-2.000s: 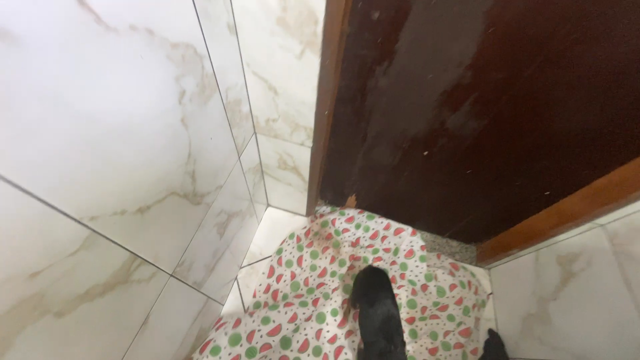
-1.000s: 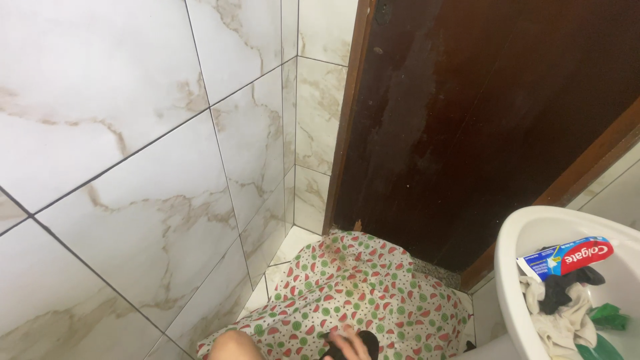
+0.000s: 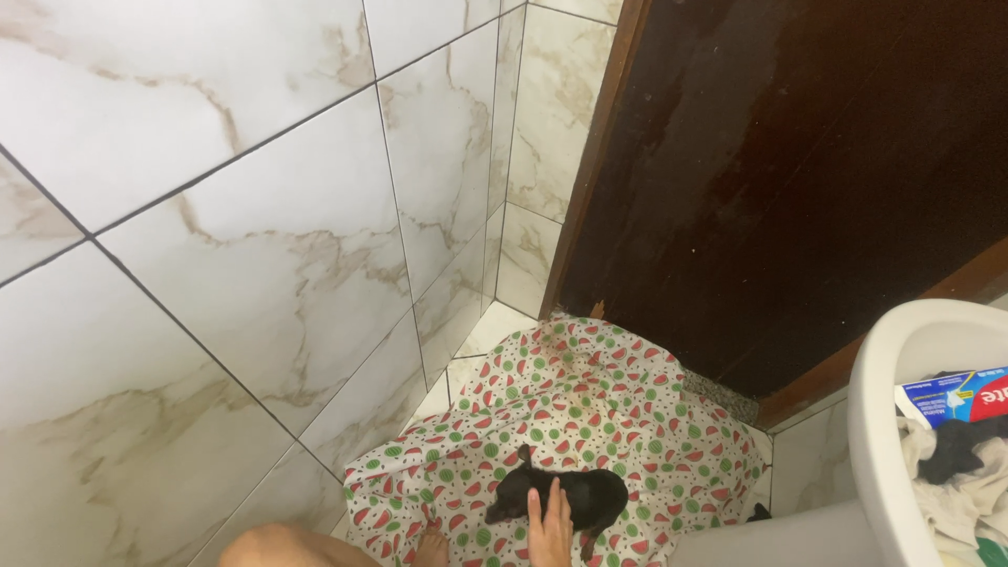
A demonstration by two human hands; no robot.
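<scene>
A small black puppy (image 3: 602, 496) is on a white cloth (image 3: 630, 417) printed with watermelons, its head toward the left and one ear sticking up. My right hand (image 3: 551, 520) rests against the puppy's side near the shoulder, palm down, fingers extended and a little apart; it does not grip. My left hand is out of view. The cloth is rumpled over the floor, with brownish stains near the door. My bare foot (image 3: 431, 547) touches the cloth's lower left part, and my bent knee (image 3: 291, 547) shows at the bottom edge.
Marbled wall tiles (image 3: 260, 291) rise at the left. A dark brown door (image 3: 756, 181) stands beyond the cloth. At the right, a white washbasin (image 3: 870, 441) holds a Colgate toothpaste box (image 3: 957, 394) and crumpled fabrics (image 3: 957, 488). A small black thing (image 3: 758, 513) lies by the cloth's right edge.
The puppy, seen without a hand on it two seconds ago, has my right hand on it in the later frames. It now shows side-on. The view has shifted, bringing in the washbasin.
</scene>
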